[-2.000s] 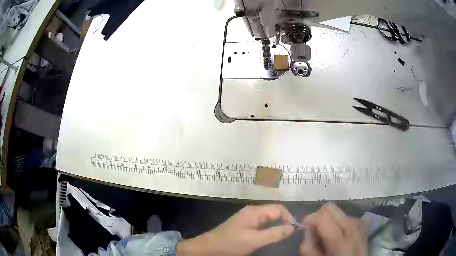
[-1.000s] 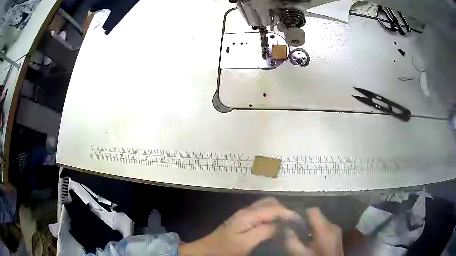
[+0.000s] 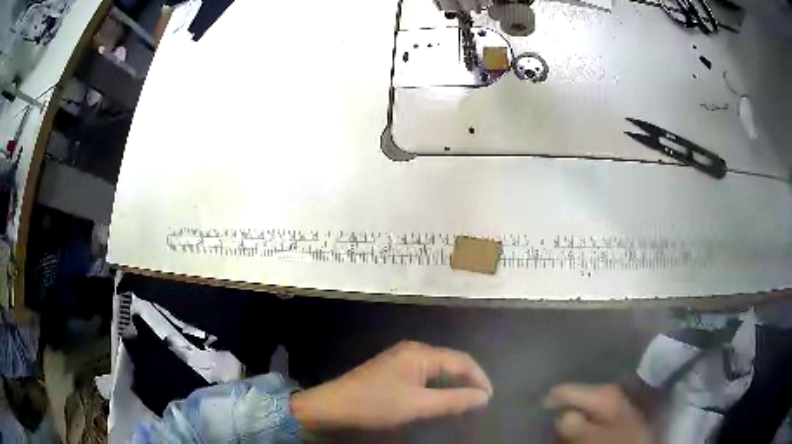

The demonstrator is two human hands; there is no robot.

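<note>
My left hand (image 3: 399,388) is below the table's front edge over the dark lap (image 3: 347,334). Its thumb and forefinger curve towards each other, their tips close together. My right hand (image 3: 601,416) is to its right, fingers curled, blurred and partly cut off by the bottom edge. A gap separates the two hands. Any dark piece at the fingertips cannot be told from the dark lap.
The table (image 3: 260,191) bears a tan patch (image 3: 476,255) on its printed ruler. Black thread snips (image 3: 677,149) lie right of the machine's needle area (image 3: 473,56). Scissors (image 3: 692,13) are top right, dark fabric (image 3: 208,17) top left. White and black cloth (image 3: 178,347) hangs lower left.
My hands were together at the fingertips, with a thin pale thing between them two seconds ago. They have moved apart, and that thing no longer shows. The table and machine have shifted upward in view.
</note>
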